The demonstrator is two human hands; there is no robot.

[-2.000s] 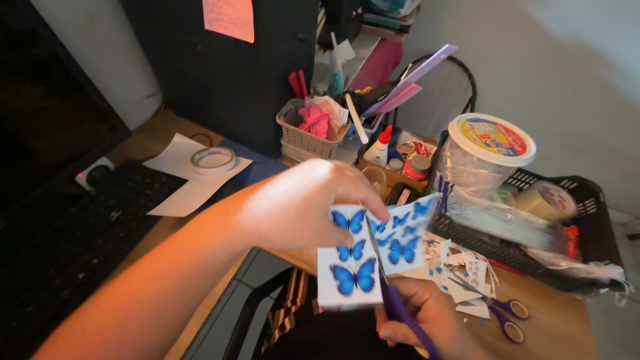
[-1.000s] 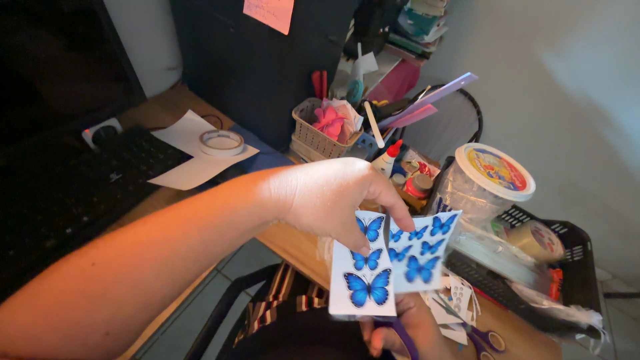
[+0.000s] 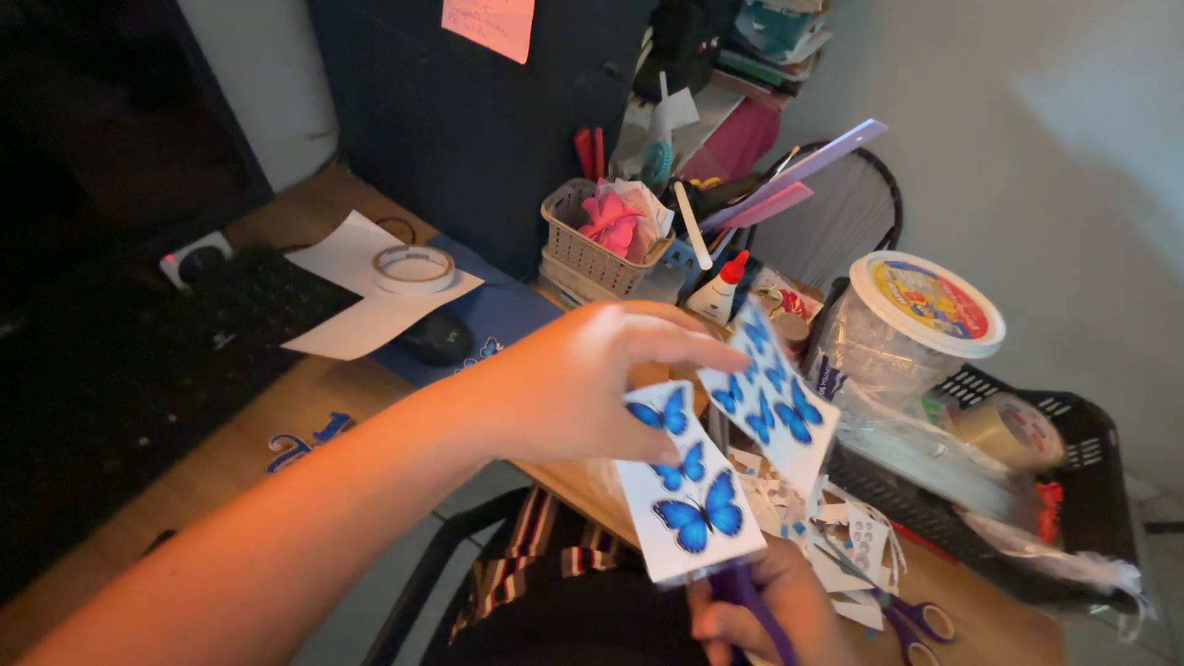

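My left hand (image 3: 592, 384) holds two pieces of white paper printed with blue butterflies. The strip with three butterflies (image 3: 696, 541) hangs under my thumb, and the piece with several butterflies (image 3: 803, 449) tilts away beyond my fingertips. Between them is a gap. Below the strip, my right hand (image 3: 777, 606) grips purple-handled scissors (image 3: 754, 601), whose blades are mostly hidden behind the paper. A second pair of purple scissors (image 3: 911, 620) lies on the desk among white paper scraps (image 3: 846, 546).
White paper with a tape roll (image 3: 414, 268) lies by a keyboard (image 3: 250, 314) and mouse (image 3: 439, 335). Further back are a small basket (image 3: 597, 242) and a glue bottle (image 3: 717, 291). A lidded plastic tub (image 3: 888, 324) and a black basket (image 3: 1091, 472) holding tape stand at the right.
The two butterfly pieces, side by side and close together two seconds ago, are now spread apart at the top and tilted differently. The scissor blade seen between them then is now mostly hidden.
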